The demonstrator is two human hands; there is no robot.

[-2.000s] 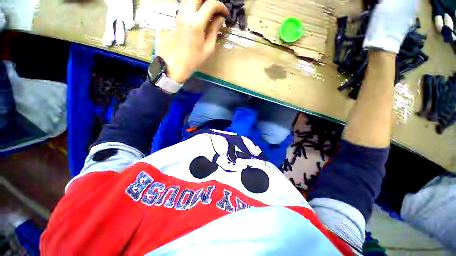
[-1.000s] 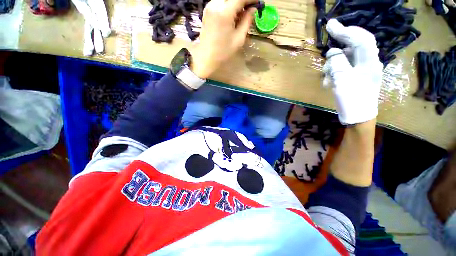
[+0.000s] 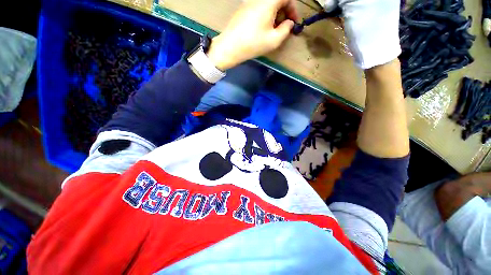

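My bare left hand (image 3: 255,33), with a watch on the wrist, pinches a small dark knob (image 3: 297,28) at its fingertips above the table. My right hand (image 3: 370,31), in a white knit glove, holds a slim black part (image 3: 322,17) that points left and meets that knob. Whether knob and part are one piece or two touching pieces I cannot tell. The gloved fingertips are partly cut off by the top edge. A heap of long black parts (image 3: 433,45) lies on the table right of the glove.
A smaller black pile (image 3: 474,105) lies farther right. The table's greenish front edge (image 3: 307,81) runs below my hands. A blue bin (image 3: 49,102) with small dark pieces stands at left. A tray of black parts (image 3: 317,153) is below the edge. Another person's arm (image 3: 465,188) is at right.
The view has shifted down, so the green cap and left heap are out of frame. My right hand has left the right heap and now holds a black part against my left fingertips.
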